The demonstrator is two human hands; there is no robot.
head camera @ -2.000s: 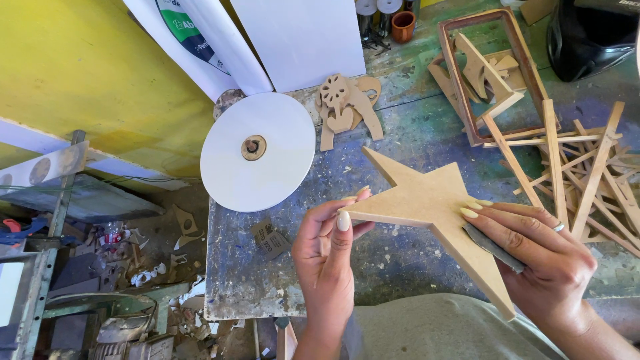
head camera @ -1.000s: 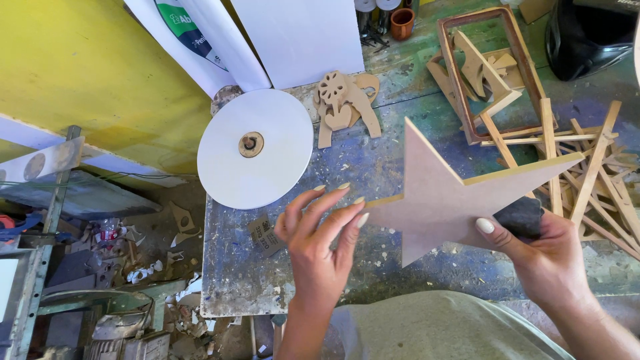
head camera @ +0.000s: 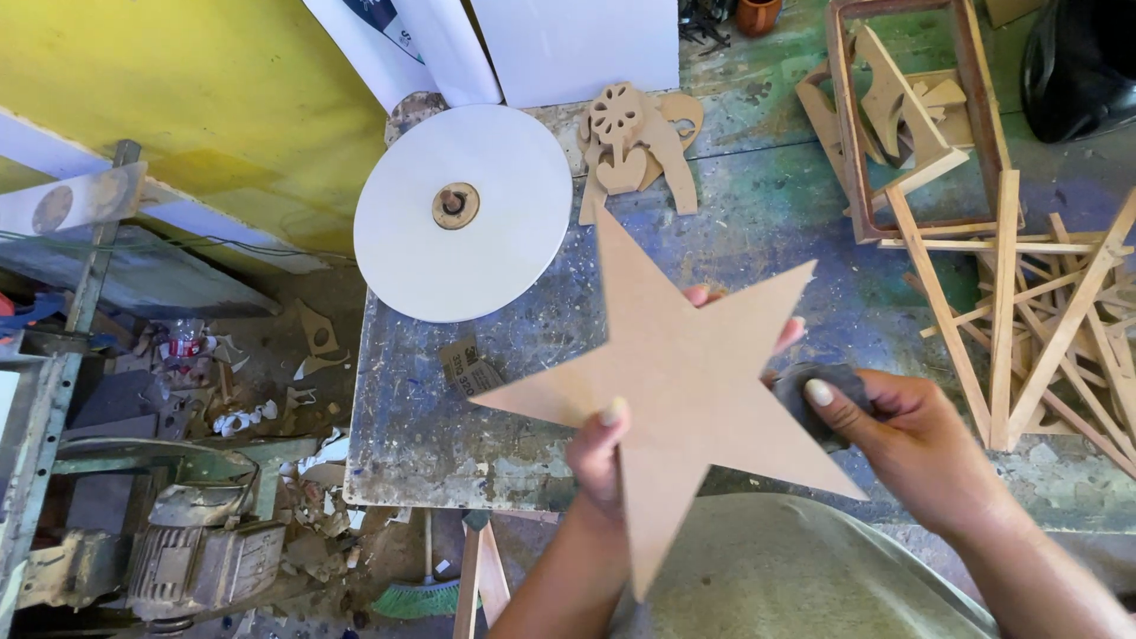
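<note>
A five-pointed star cut from MDF board [head camera: 674,382] is held up above the workbench, its flat face toward me. My left hand [head camera: 603,448] grips it from below, with the thumb on the face near the lower left notch and fingertips showing behind its upper right edges. In my right hand [head camera: 896,426] is a dark grey piece of sandpaper [head camera: 821,399], pinched under the thumb against the star's right edge. Another scrap of sandpaper [head camera: 470,368], printed on its back, lies on the bench behind the star's left point.
On the paint-spattered workbench [head camera: 408,453] are a white disc [head camera: 506,240], MDF cut-outs [head camera: 621,169], a wooden frame [head camera: 990,133], a pile of wooden strips [head camera: 1003,328] and a black object [head camera: 1083,71]. A motor [head camera: 204,559] and a green broom [head camera: 417,599] are below, beyond the bench edge.
The star has turned in my hands and now faces me flat. My left hand has moved from the tip of one point to the star's body. The sandpaper remains in my right hand.
</note>
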